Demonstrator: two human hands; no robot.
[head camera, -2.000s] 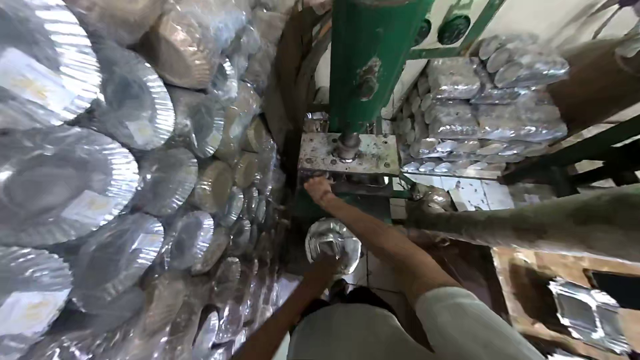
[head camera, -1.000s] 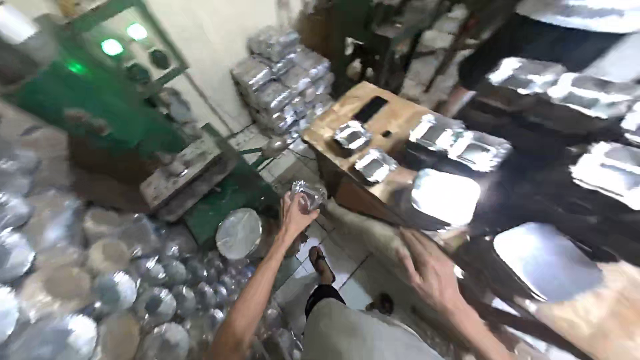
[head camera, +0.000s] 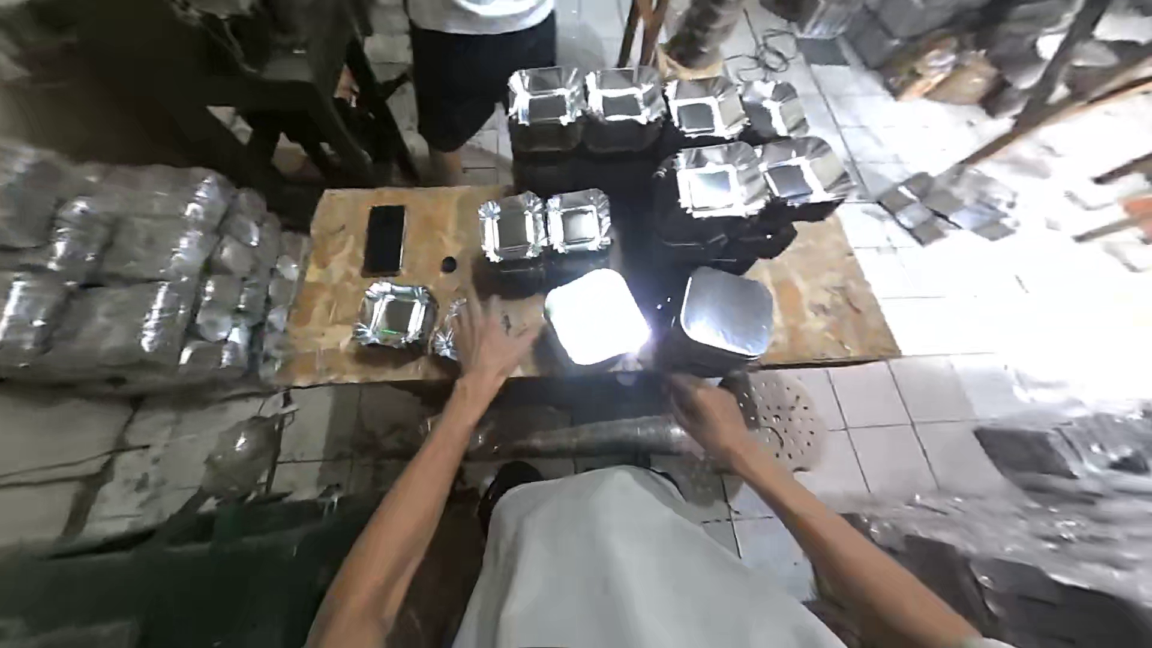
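My left hand (head camera: 490, 337) lies over a small foil tray (head camera: 448, 331) near the front edge of the wooden table, fingers spread; whether it grips the tray is not clear. Left of it sits another square foil tray (head camera: 394, 315). My right hand (head camera: 706, 412) is at the front edge, below a stack of flat foil sheets (head camera: 727, 312); its fingers look curled, and their tips are blurred. Between the hands a second stack of foil sheets (head camera: 597, 318) shines brightly. Behind stand two stacks of foil trays (head camera: 579, 221), with more tray stacks (head camera: 717, 180) further back.
The wooden table (head camera: 810, 306) also carries a black phone (head camera: 384, 240). Wrapped foil goods (head camera: 117, 270) are piled at the left. A person (head camera: 481, 72) stands beyond the table. A round perforated seat (head camera: 781, 418) is by my right hand, and green machinery (head camera: 216, 576) is at lower left.
The view has swung right from the green press to the table. One second ago my left hand held a foil tray by the press; now it is over the table. My right hand is at the table's edge.
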